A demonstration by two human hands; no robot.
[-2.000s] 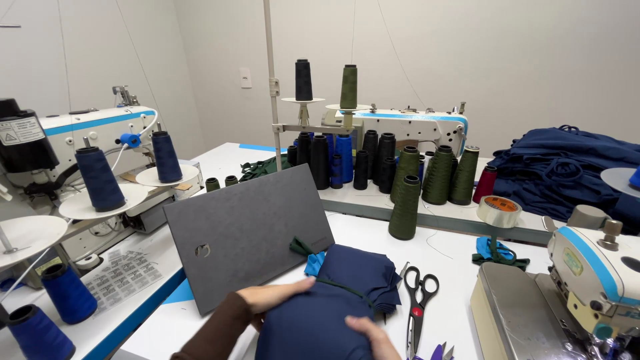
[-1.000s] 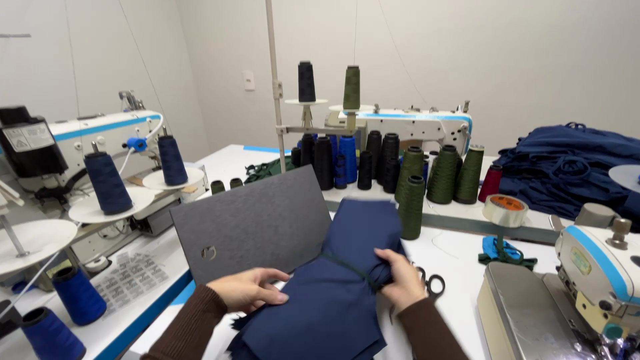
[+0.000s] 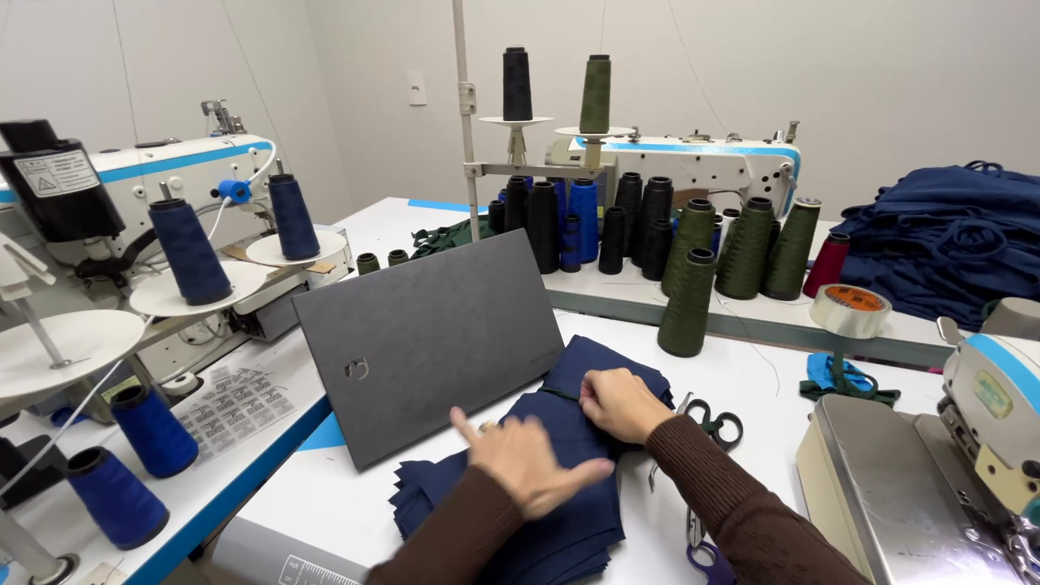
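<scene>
A bundle of folded navy fabric [image 3: 569,496] lies on the white table, with a dark green cord [image 3: 561,393] around its upper part. My right hand [image 3: 624,404] has its fingers closed on the cord at the bundle's right side. Over the middle of the fabric is my left hand [image 3: 528,467], blurred, its thumb and fingers spread and nothing held in it. Behind the bundle stands a dark grey laptop [image 3: 431,341], its lid towards me. Black-handled scissors [image 3: 719,425] lie right of the fabric, partly behind my right wrist.
Thread cones [image 3: 686,313] stand at the back near a sewing machine [image 3: 691,154]. Another machine [image 3: 987,406] is at the right, near a tape roll [image 3: 851,310]. Left are a third machine [image 3: 187,171] and blue cones [image 3: 118,496]. Purple-handled snips [image 3: 707,561] and a ruler [image 3: 317,571] lie in front.
My left hand has come off the fabric's left edge and moved right over its middle. The bright blue piece seen on the bundle two seconds ago no longer shows there.
</scene>
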